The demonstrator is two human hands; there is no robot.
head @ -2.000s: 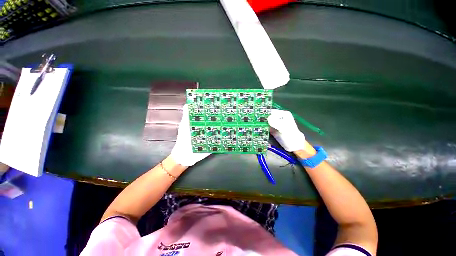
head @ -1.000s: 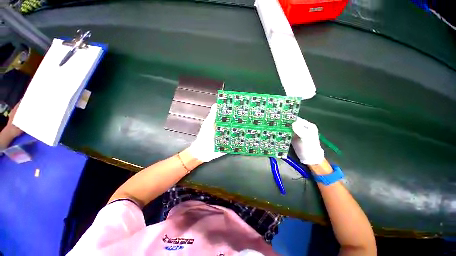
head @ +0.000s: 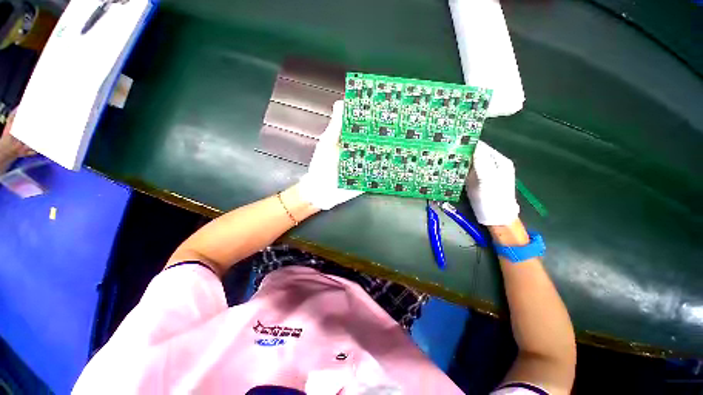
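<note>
A green circuit board panel (head: 412,139) is held up over the belt, its side with small flat parts and solder joints facing me. My left hand (head: 327,170), in a white glove, grips its left edge and lower left corner. My right hand (head: 493,185), also gloved and with a blue wristband, holds its right edge. The fingers behind the panel are hidden. Blue-handled cutters (head: 436,235) lie on the belt below the panel, their jaws partly hidden behind it.
A brown grooved plate (head: 297,116) lies left of the panel on the green belt (head: 208,146). A long white strip (head: 489,58) lies behind, a green strip (head: 532,198) at right. A clipboard (head: 77,77) is at upper left; another person's hand (head: 9,146) shows beside it.
The view has shifted, so the belt items sit higher in the picture and the red bin has left it. The panel stays in both hands and looks slightly larger and more tilted.
</note>
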